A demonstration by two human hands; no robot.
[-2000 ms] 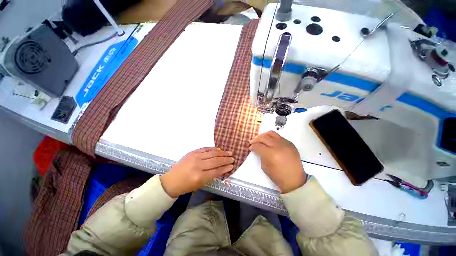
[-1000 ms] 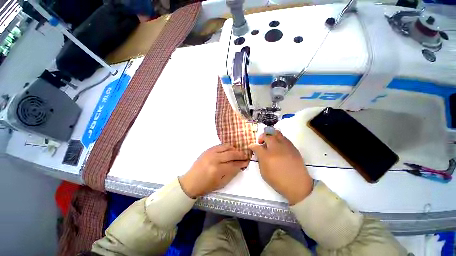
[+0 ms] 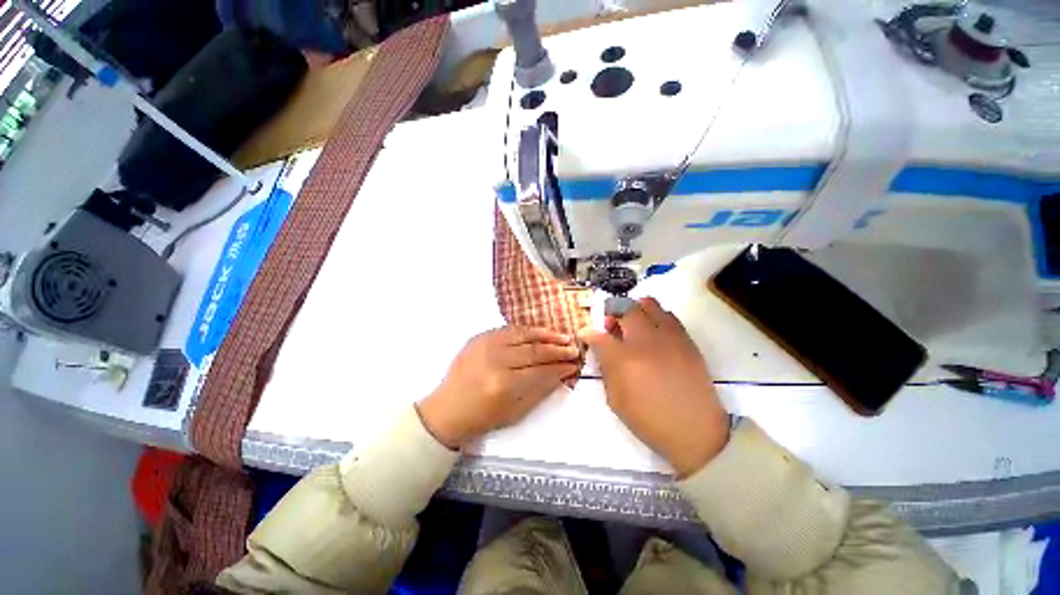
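Note:
A reddish-brown checked fabric strip (image 3: 532, 291) lies on the white table beside and partly behind the sewing machine head (image 3: 709, 151). Its near end is at the presser foot (image 3: 613, 279), under a warm light. My left hand (image 3: 500, 378) lies flat on the strip's near end, fingers together and pressing it down. My right hand (image 3: 657, 378) is just right of the foot, thumb and fingertips pinched at the strip's right edge. The fingertips partly hide the edge and the needle area. Whether a white piece lies under the strip, I cannot tell.
A second checked strip (image 3: 305, 244) crosses the table at left and hangs over the front edge. A smartphone (image 3: 819, 328) and snips (image 3: 1002, 384) lie at right. A grey motor housing (image 3: 93, 279) stands far left. More checked fabric (image 3: 198, 523) hangs below left.
The view has shifted. Since two seconds ago, both hands have moved nearer the foot with the strip's end, and less of the strip shows. Over the last second they have hardly moved.

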